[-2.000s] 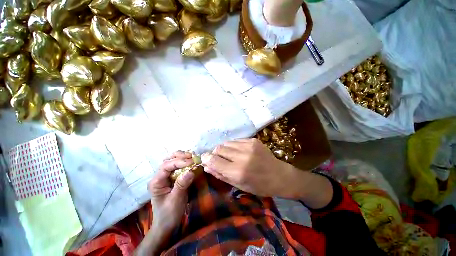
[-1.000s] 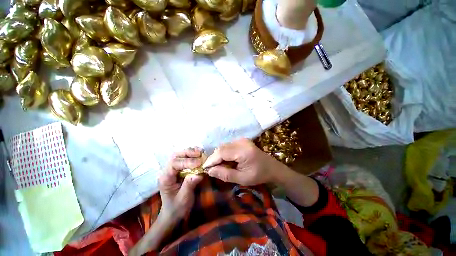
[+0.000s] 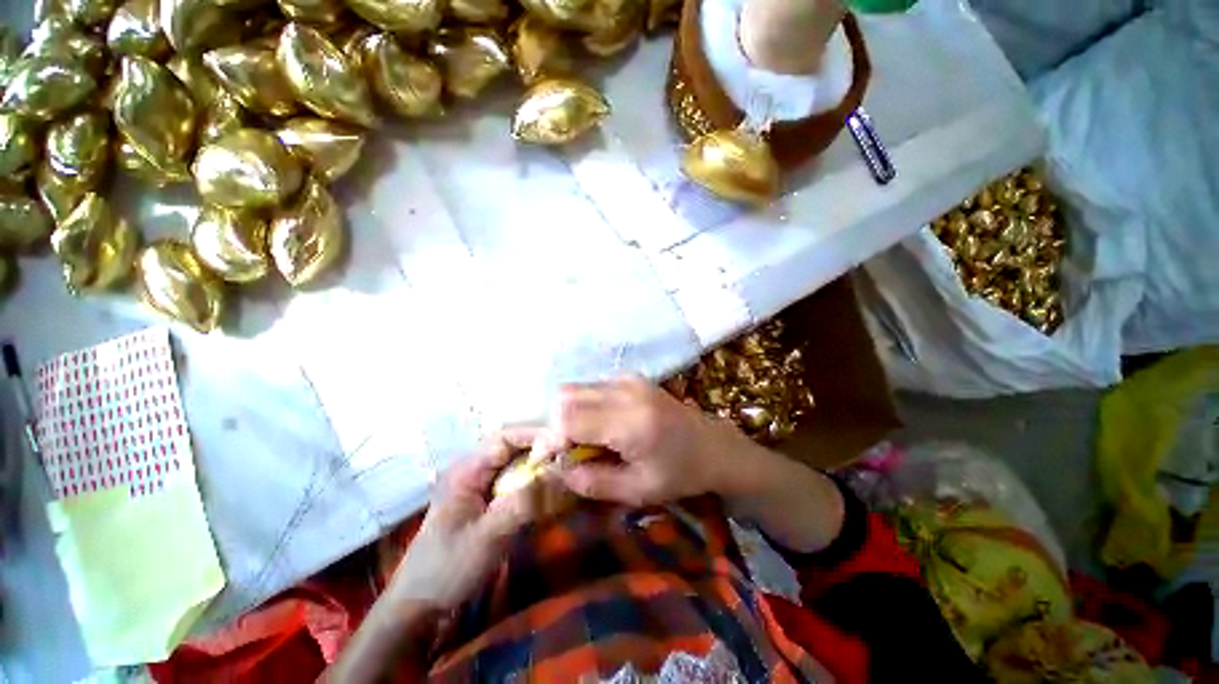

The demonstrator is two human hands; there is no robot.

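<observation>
A small shiny gold piece is held over my lap, just past the table's near edge. My left hand is closed around it, blurred. My right hand meets my left hand at the piece with its fingers bent, and a bit of gold shows between its fingers. Any needle or thread at the fingertips is too fine to see. Large stuffed gold ingots are heaped at the table's far left, and one ingot lies a little apart.
A plush figure with a gold ingot and a dark marker stand at the far right. Below the edge are a box and a white sack of small gold pieces. A red-marked sheet lies left.
My left hand has closed further over the piece and covers more of it. My right hand has moved in against my left. The view has shifted slightly.
</observation>
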